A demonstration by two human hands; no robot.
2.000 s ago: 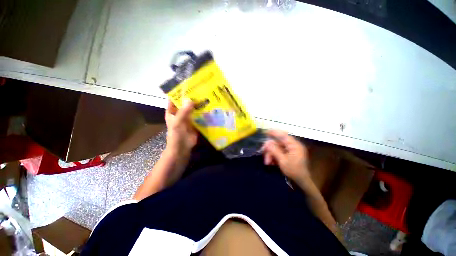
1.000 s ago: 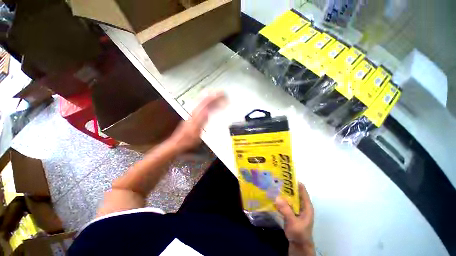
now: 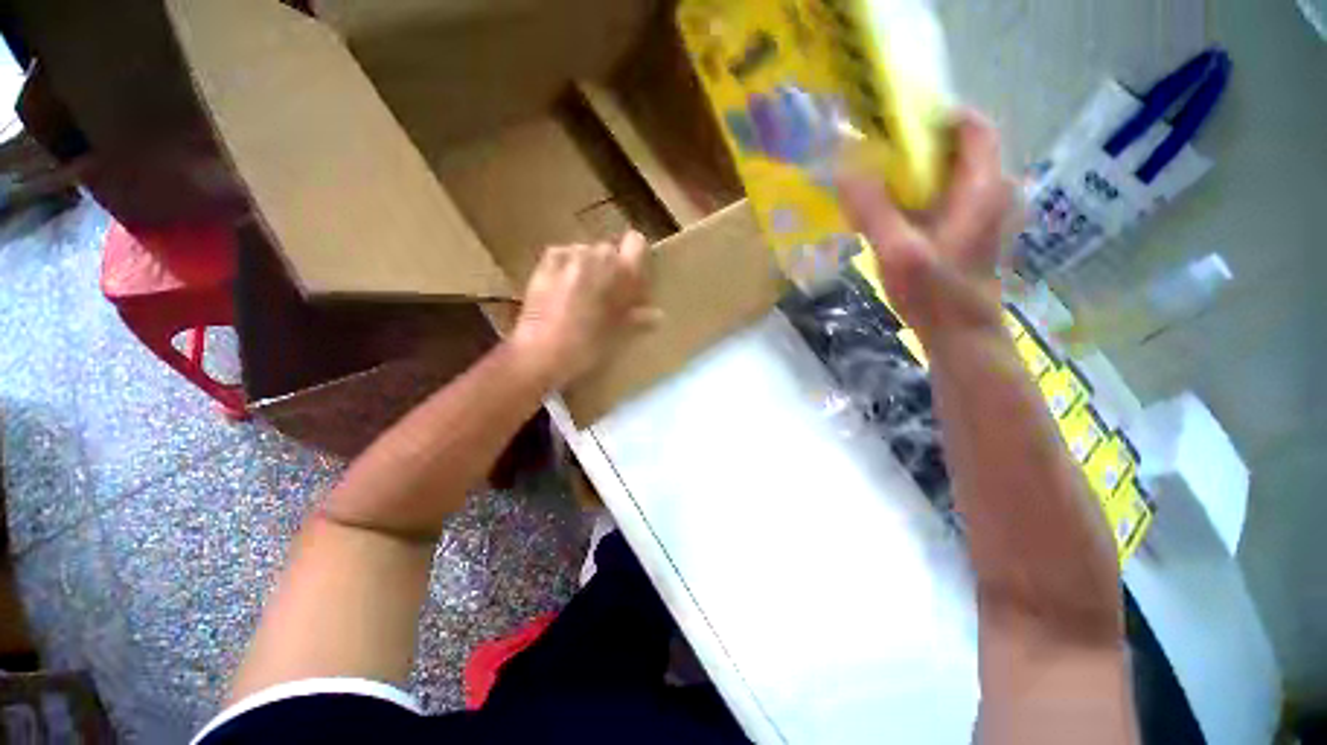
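My right hand (image 3: 939, 218) grips a yellow retail box (image 3: 793, 131) by its side, raised beside and partly over the rim of a large open brown carton (image 3: 677, 313). The box is tilted and a little blurred, with pictures of coloured devices on its face. Its top end is cut off by the frame's upper edge. My left hand (image 3: 582, 306) is closed over the carton's near rim. The carton's inside shows bare brown cardboard and an inner flap or divider; part of it is out of the picture.
A row of bagged yellow boxes (image 3: 1084, 434) lies along the bench's back, partly behind my right forearm. The white bench (image 3: 786, 510) runs below the carton. A white bag with blue handles (image 3: 1099, 189) and a bottle (image 3: 1186, 284) are beyond. A red stool (image 3: 168, 291) stands left.
The view has turned towards the carton. My right hand has raised the yellow box from near the lap to the carton. My left hand has moved onto the carton's rim and closed on it.
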